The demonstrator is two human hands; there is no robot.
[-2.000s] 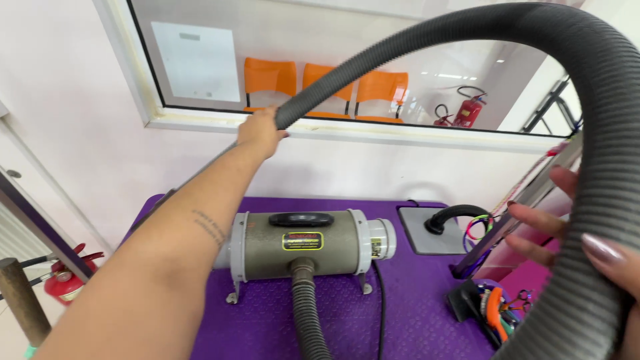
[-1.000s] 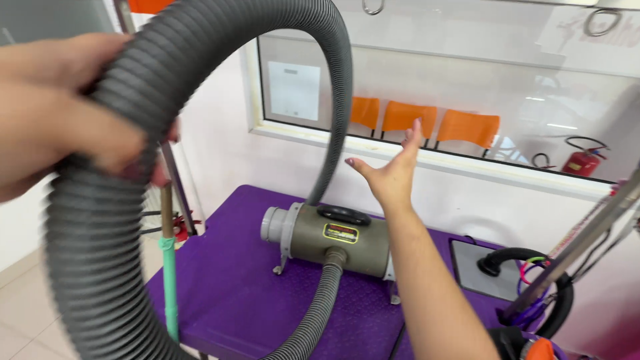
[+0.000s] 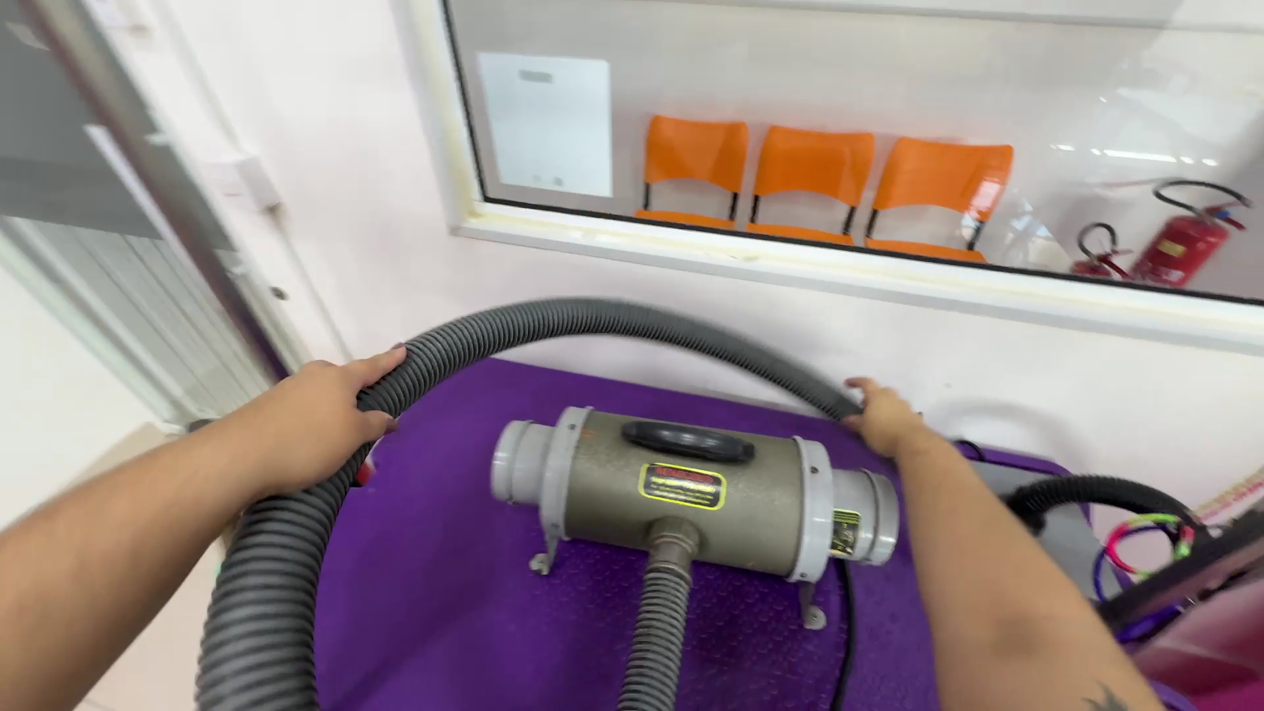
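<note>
A thick grey corrugated hose arches behind a cylindrical pet-dryer-like blower with a metal body, grey end caps and a black handle. My left hand grips the hose at the left, where it bends down toward the bottom edge. My right hand holds the hose at its right, behind the blower's right end cap. A narrower hose runs from the blower's front toward the bottom edge. The blower stands on metal feet on a purple textured table.
A black cable lies right of the blower. Farther right are a grey plate with a black hose, coloured loops and a dark bar. Behind stands a wall with a window; orange chairs and red fire extinguishers show in the glass.
The hose, raised high in front of the view a second ago, is now lower and arches behind the blower. My right hand, open and apart from it then, now holds it.
</note>
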